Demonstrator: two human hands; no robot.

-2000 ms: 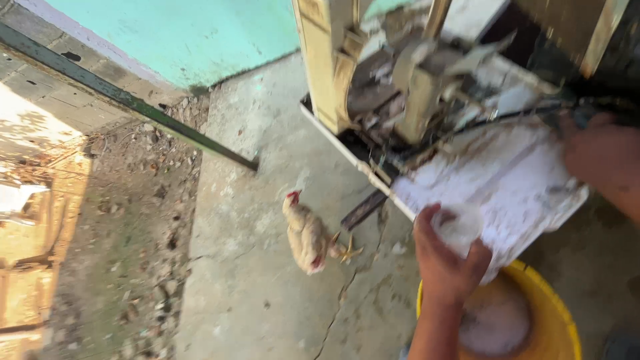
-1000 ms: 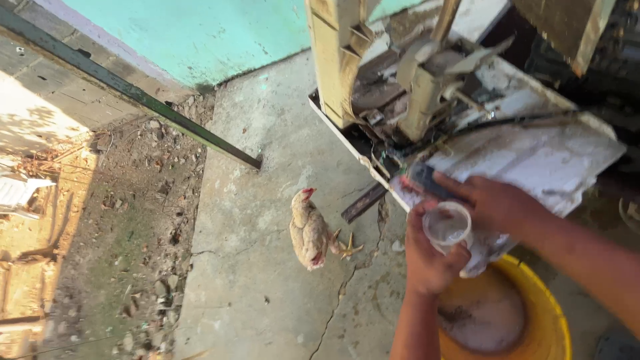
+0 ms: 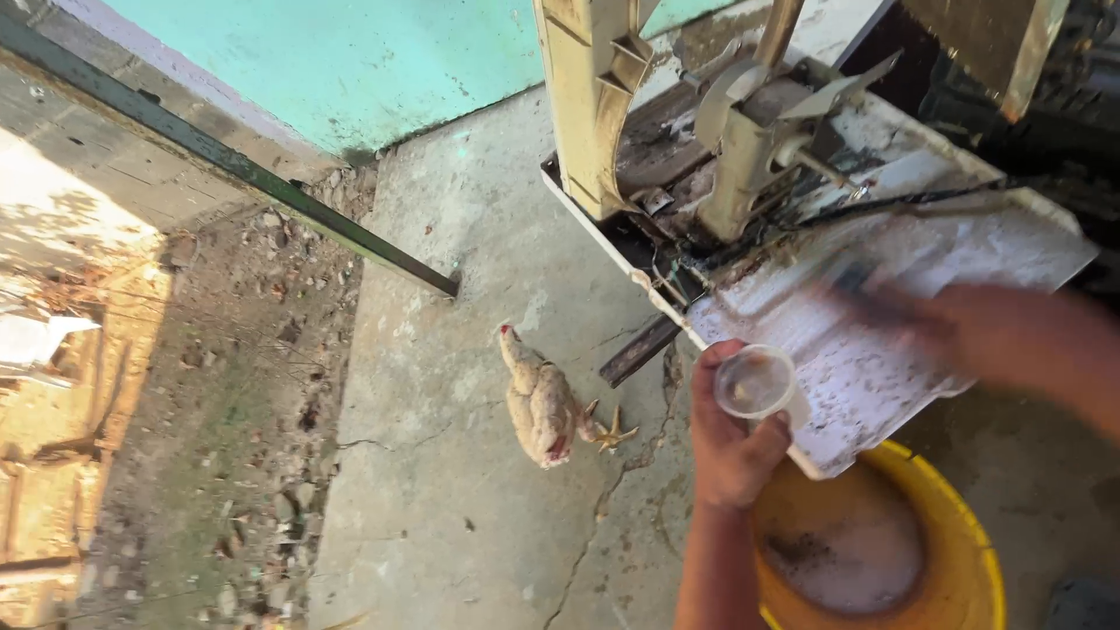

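Observation:
My left hand [image 3: 735,429] holds a small clear plastic cup [image 3: 754,381] at the near edge of a dirty white panel [image 3: 875,350]. My right hand [image 3: 910,315], blurred, is over the panel to the right of the cup, closed on a dark object [image 3: 853,280] that may be a brush or sponge. Dark specks and wet streaks cover the panel's surface. Cream plastic machine parts [image 3: 731,175] with a metal shaft stand on the panel's far part. Below the panel's near corner is a yellow bucket [image 3: 984,534] with cloudy liquid in it.
A chicken [image 3: 535,398] stands on the cracked concrete floor [image 3: 437,525] left of the panel. A green metal post [image 3: 262,188] slants in at the upper left, by a turquoise wall [image 3: 350,61]. Rubble and soil [image 3: 227,420] lie farther left.
My right hand and the dark object have moved from beside the cup rightward across the panel. My left hand still holds the cup near the panel's edge.

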